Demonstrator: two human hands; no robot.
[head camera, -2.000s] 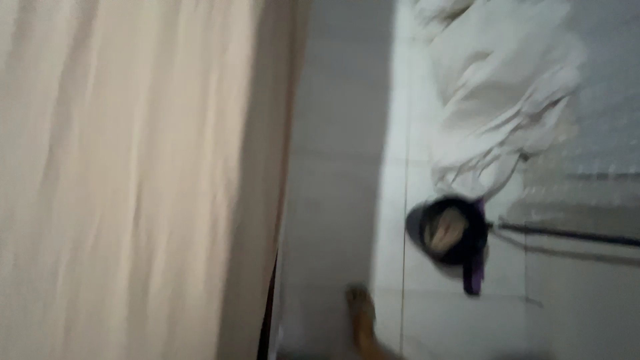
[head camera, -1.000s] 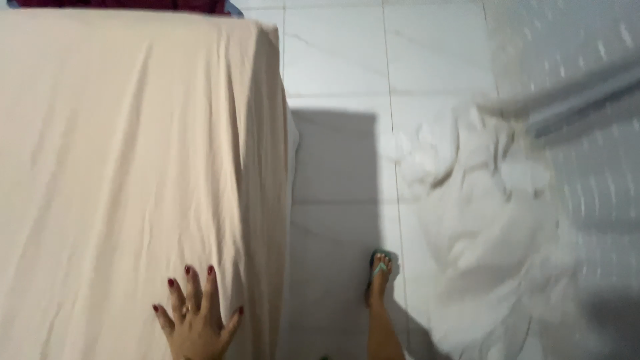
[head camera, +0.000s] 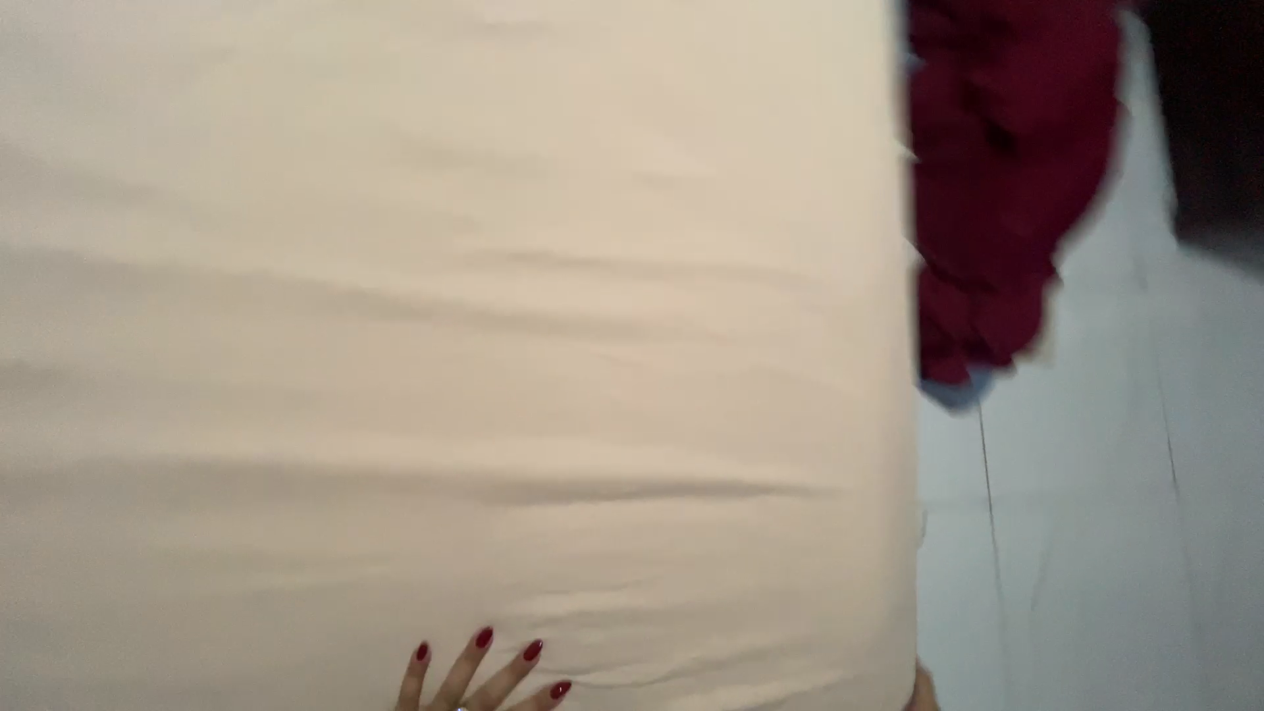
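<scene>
A pale beige fitted sheet (head camera: 553, 395) covers a mattress across most of the head view, with long shallow creases running over it. My left hand (head camera: 479, 681) lies palm down on the sheet at the bottom edge, its fingers spread and holding nothing. Dark red polish shows on its nails, and there is a ring on one finger. At the mattress's right side, low in the view, a small bit of skin, apparently my right hand (head camera: 924, 689), touches or is close to the sheet's edge. The rest of it is hidden, so its grip cannot be made out.
Dark red cloth (head camera: 1007, 178) lies heaped on the floor along the mattress's right side, with a bit of blue fabric (head camera: 956, 393) under its lower end. Pale floor tiles (head camera: 1076, 533) extend down the right. A dark piece of furniture (head camera: 1215, 128) stands at the upper right.
The view has swung a lot; the white cloth heap and the foot in a flip-flop are out of sight. The dark red cloth shows much more fully. My left hand is still on the sheet.
</scene>
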